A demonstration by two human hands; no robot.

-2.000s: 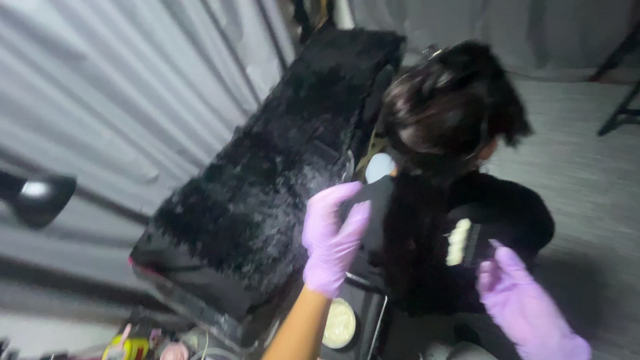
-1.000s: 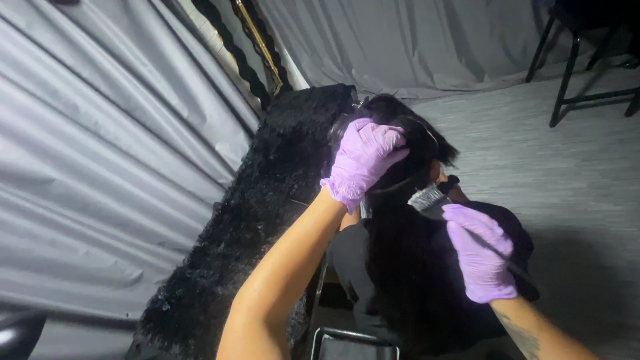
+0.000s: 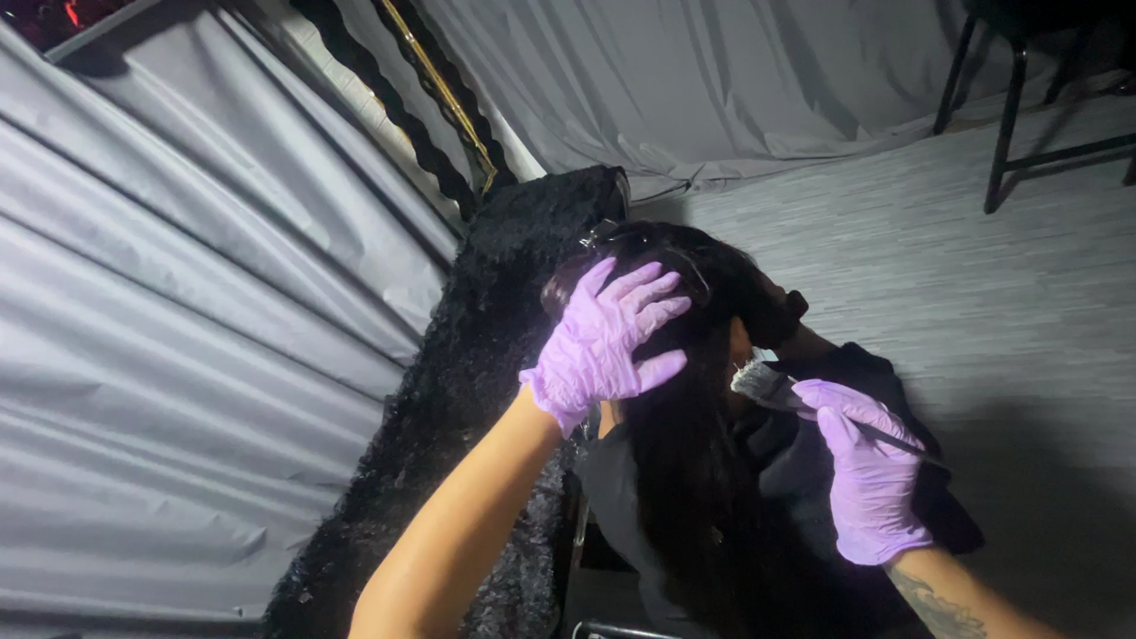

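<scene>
A seated person's long dark hair point(image 3: 683, 461) hangs down the back over dark clothing, with part of it clipped up on the head. My left hand point(image 3: 612, 342), in a purple glove, lies on the back of the head with its fingers spread, holding nothing that shows. In my right hand point(image 3: 870, 466), gloved the same way, is the black handle of a tint brush point(image 3: 768, 387). White cream coats its bristles, which are beside the person's ear point(image 3: 738, 342). A clear hair clip point(image 3: 596, 235) sits at the upper left of the head.
Left of the person runs a bed with a black furry cover point(image 3: 479, 337). Grey curtains point(image 3: 204, 337) hang at the left and back. A dark-legged chair point(image 3: 1007, 133) stands at the upper right. The rim of a black tray point(image 3: 621, 631) shows at the bottom.
My left hand has opened on the head, its fingers closed together a second ago. Two seconds ago my right hand held a brush loaded with thick cream, lower beside the hair.
</scene>
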